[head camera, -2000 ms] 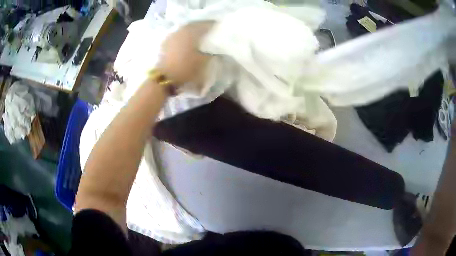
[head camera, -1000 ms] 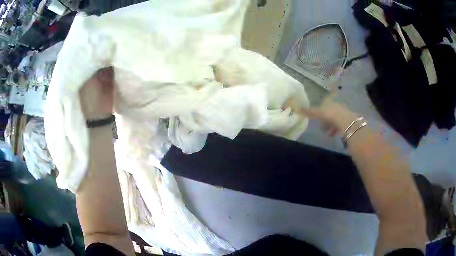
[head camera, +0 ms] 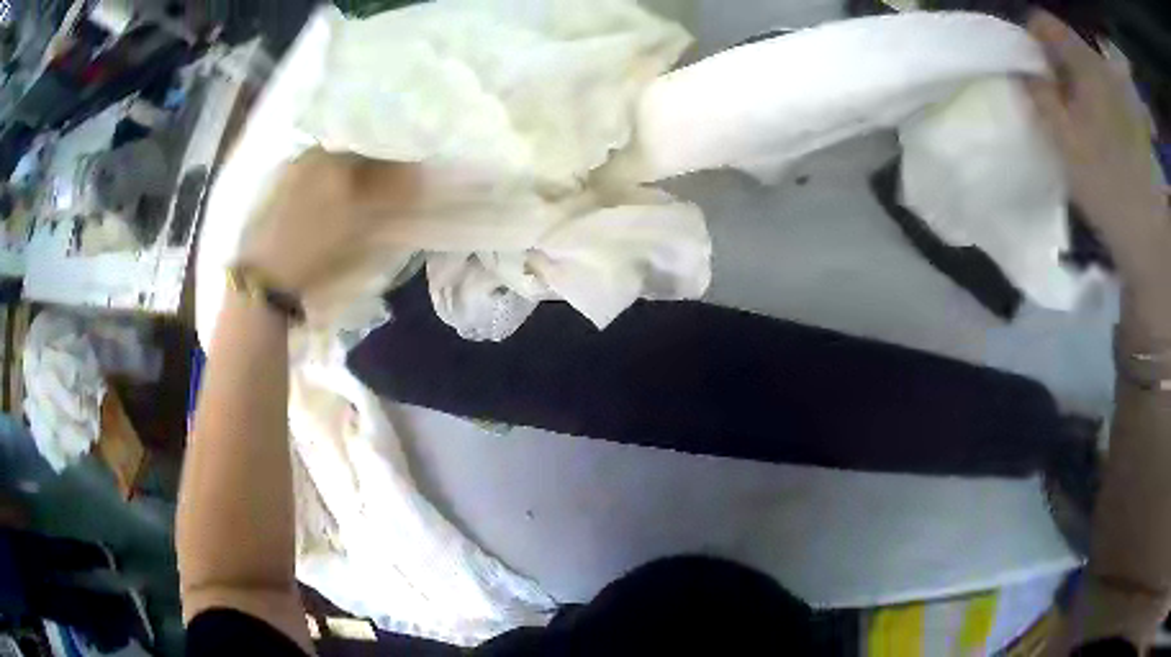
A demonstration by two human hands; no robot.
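A cream garment [head camera: 450, 96] lies heaped at the back left, and one long sleeve-like part stretches to the right. My left hand [head camera: 334, 218] is on the garment at the left, blurred, its fingers partly lost in the cloth. My right hand [head camera: 1072, 96] holds the far end of the stretched part at the upper right. A frilled lace edge [head camera: 482, 298] hangs over the black sleeve board [head camera: 719, 385], which lies across the table. The board is bare over its middle and right.
White ribbed cloth [head camera: 424, 552] hangs at the table's left front. Black cloth [head camera: 944, 244] lies partly hidden under the garment at right. A yellow-and-white striped item [head camera: 931, 626] is below the front edge. A table with machines [head camera: 109, 212] stands at left.
My right hand has moved from beside the garment to the upper right and now holds the sleeve-like part, pulled out straight. My left hand has moved slightly right. The grey wire loop is now covered.
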